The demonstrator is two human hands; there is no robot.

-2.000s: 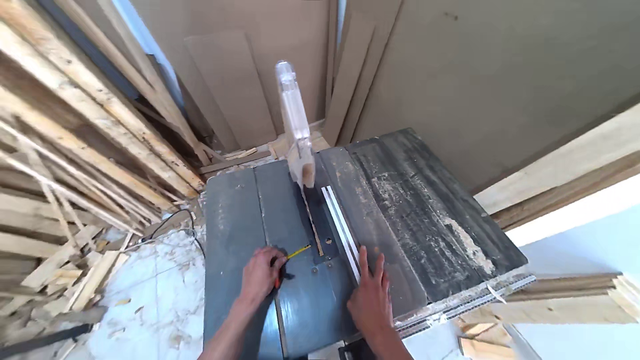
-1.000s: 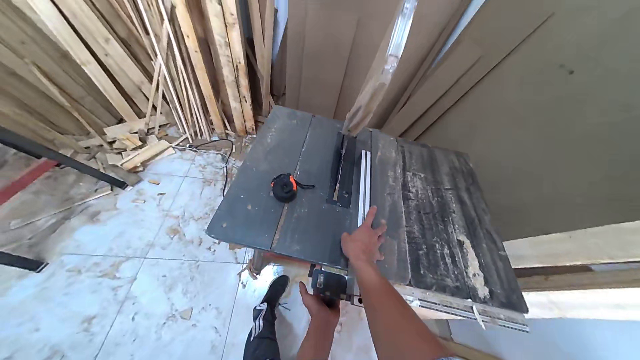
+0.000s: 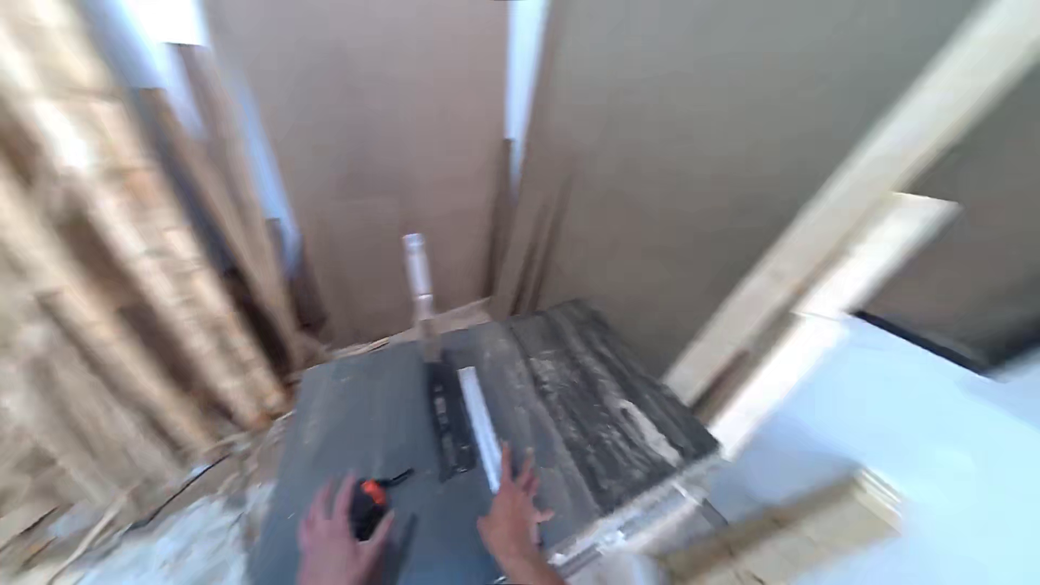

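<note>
My left hand [image 3: 337,532] is at the near left of the table saw's top [image 3: 349,422], its spread fingers around a black and orange tape measure [image 3: 370,505]; whether it grips the tape measure is unclear. Right of it, my right hand [image 3: 513,512] reaches to the near end of a pale metal strip [image 3: 479,422], its fingers apart. The strip lies beside the black insert plate [image 3: 449,422]. Above the plate's far end stands the clear blade guard [image 3: 418,268]. No raised blade can be made out in the blur.
Wooden boards [image 3: 138,219] lean at the left. Large brown panels [image 3: 390,146] stand behind the saw. Long pale planks [image 3: 845,187] slant at the right, with a stack of lumber [image 3: 796,528] low at the right. A dark cable [image 3: 175,496] runs along the littered floor.
My left hand has come up from below the table's front edge to the tape measure. The blade visible two seconds ago no longer shows above the table. The view has swung widely.
</note>
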